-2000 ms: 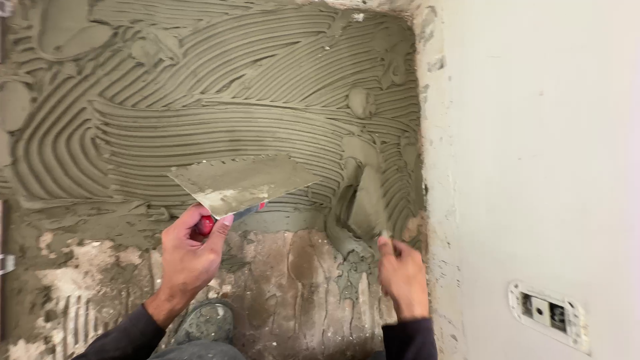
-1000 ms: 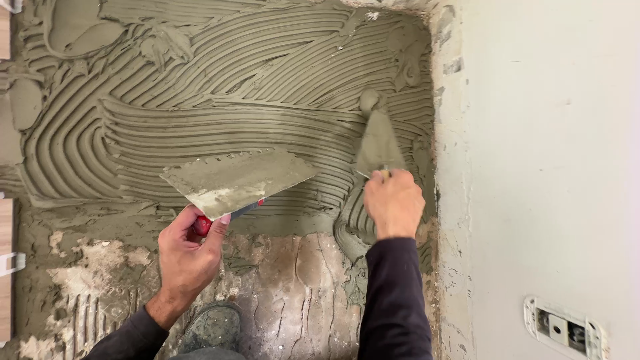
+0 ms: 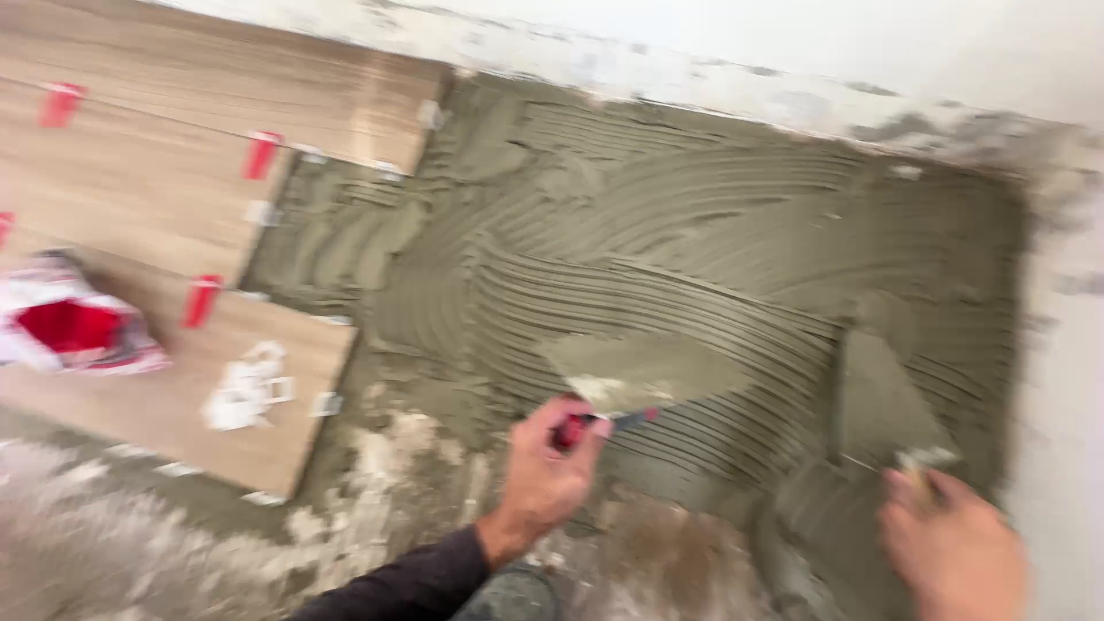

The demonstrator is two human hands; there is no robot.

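My left hand (image 3: 548, 483) is closed round the red and black handle of a notched trowel (image 3: 647, 366). Its mortar-smeared steel plate is held over the floor, left of my right hand. My right hand (image 3: 953, 535) grips the handle of a pointed masonry trowel (image 3: 884, 401), whose mortar-coated blade points away from me at the right. Whether that blade touches the floor cannot be told. Grey-green tile adhesive (image 3: 733, 233), combed into curved ridges in many places, covers the floor around both tools. A smoother patch of it lies under and beside my right hand.
Wood-look tiles (image 3: 164, 181) with red levelling wedges (image 3: 261, 155) lie at the left. On the nearest tile are white spacer clips (image 3: 246, 388) and a red and white bag (image 3: 78, 323). A rough wall base (image 3: 690, 78) borders the adhesive behind and at the right. My shoe (image 3: 509, 595) shows at the bottom.
The view has swung left, bringing the laid tiles into sight. Both hands keep hold of their trowels. Two seconds ago the pointed trowel was lower, at the adhesive near its front edge.
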